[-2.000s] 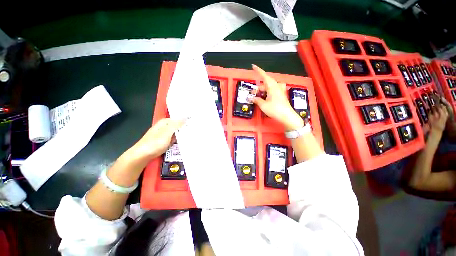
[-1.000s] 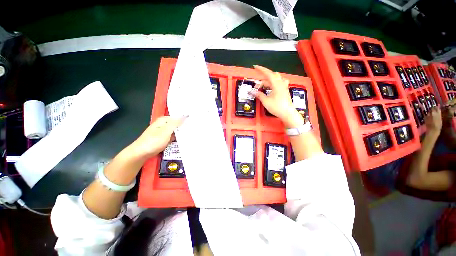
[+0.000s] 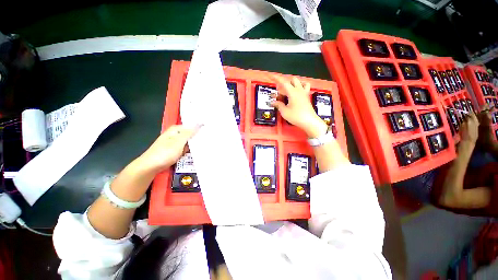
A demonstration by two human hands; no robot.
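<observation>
A red foam tray (image 3: 180,214) lies in front of me with flat black units in its pockets. A long white label strip (image 3: 218,136) drapes over the tray and covers part of its left side. My left hand (image 3: 170,146) holds the strip's left edge between thumb and fingers. My right hand (image 3: 296,105) is over the upper row, its thumb and fingertips touching a black unit (image 3: 266,105) with a white printed panel. I cannot tell if a label is at those fingertips. Another unit (image 3: 265,168) with a white panel and yellow round mark lies in the lower row.
Stacked red trays (image 3: 382,131) filled with units stand at the right, with more trays beyond. Another person's hand (image 3: 470,128) is at those far trays. A white label roll (image 3: 34,130) with its printed tail and a white plug (image 3: 8,209) lie at the left.
My right fingers have shifted over the upper unit, from its panel's top area to its right edge. My left hand stays on the strip. The view has shifted slightly.
</observation>
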